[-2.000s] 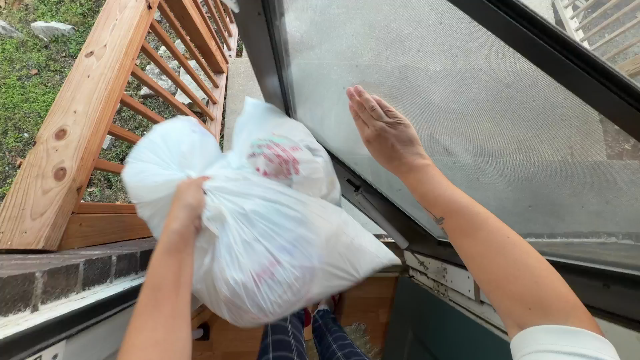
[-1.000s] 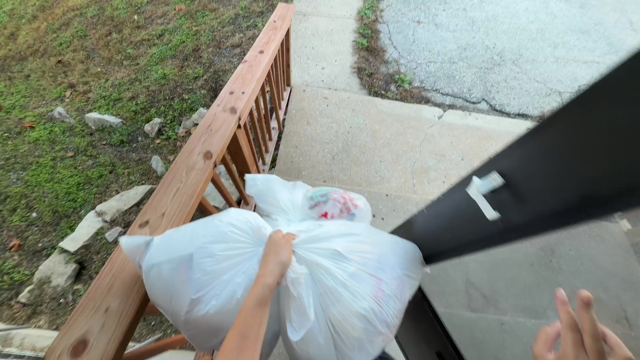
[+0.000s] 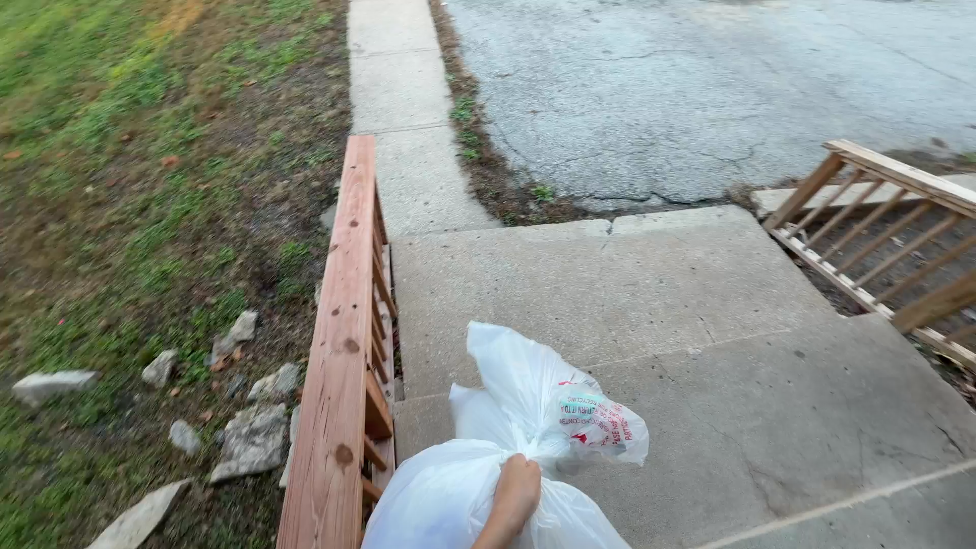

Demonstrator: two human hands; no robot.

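Note:
My left hand (image 3: 512,492) is closed around the gathered neck of a full white plastic bag (image 3: 435,488) at the bottom centre of the head view. The bag's loose ends fan out above my fist, and one part bears red print. Its lower part is cut off by the frame's edge. Just left of the bag runs the top rail of a wooden railing (image 3: 335,343); whether they touch I cannot tell. My right hand is out of the frame.
Concrete steps (image 3: 595,290) lead down to a concrete walkway (image 3: 400,99) and cracked asphalt (image 3: 648,99). On the right stands a second wooden railing (image 3: 900,221). Grass (image 3: 152,191) and several rocks (image 3: 252,442) lie beyond the left railing.
The dark-framed door has left the view, and so has my right hand, which was raised by it. My left hand still holds the white bag. The view has moved out over the steps.

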